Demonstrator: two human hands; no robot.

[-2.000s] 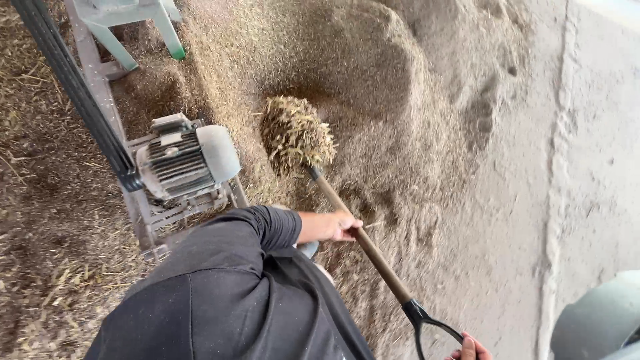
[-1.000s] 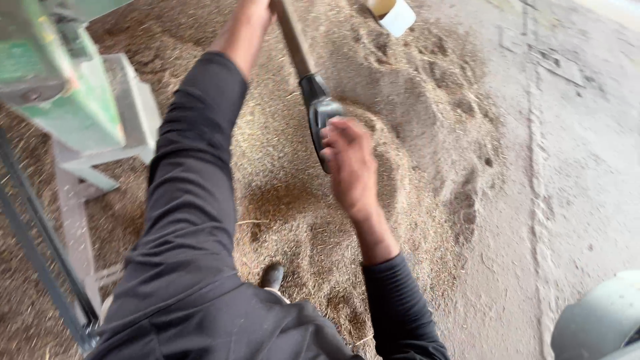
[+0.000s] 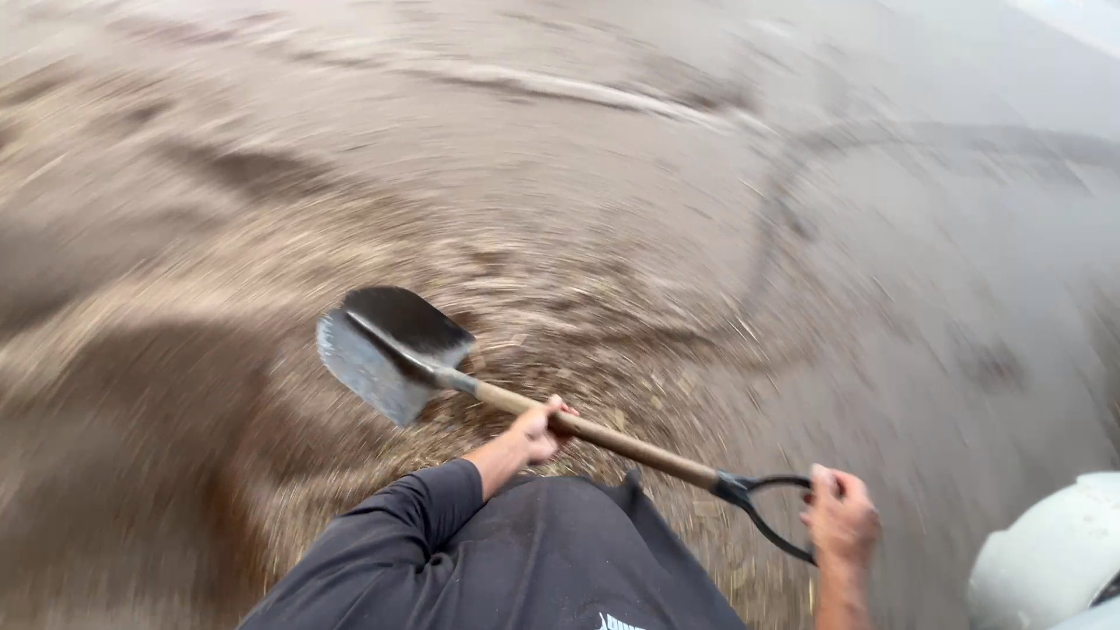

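A shovel with a metal blade (image 3: pixel 394 350), a wooden shaft (image 3: pixel 639 448) and a black D-handle (image 3: pixel 761 507) lies across the view in front of my body. My left hand (image 3: pixel 541 430) is closed around the shaft not far from the blade. The fingers of my right hand (image 3: pixel 840 512) are curled at the far bar of the D-handle. The blade carries no load and hangs over blurred loose chopped plant material (image 3: pixel 560 341); whether it touches the material cannot be told.
Mounds of loose brown material (image 3: pixel 157 420) spread at the left. A grey floor (image 3: pixel 919 350) with a thin covering of dust lies at the right. A pale rounded object (image 3: pixel 1050 560) stands in the bottom right corner. Most of the ground is motion-blurred.
The blade, heaped with chopped material two seconds ago, is bare. My right hand, off the D-handle one second ago, is back on it. The view has swung strongly; the motor and green machine are out of view.
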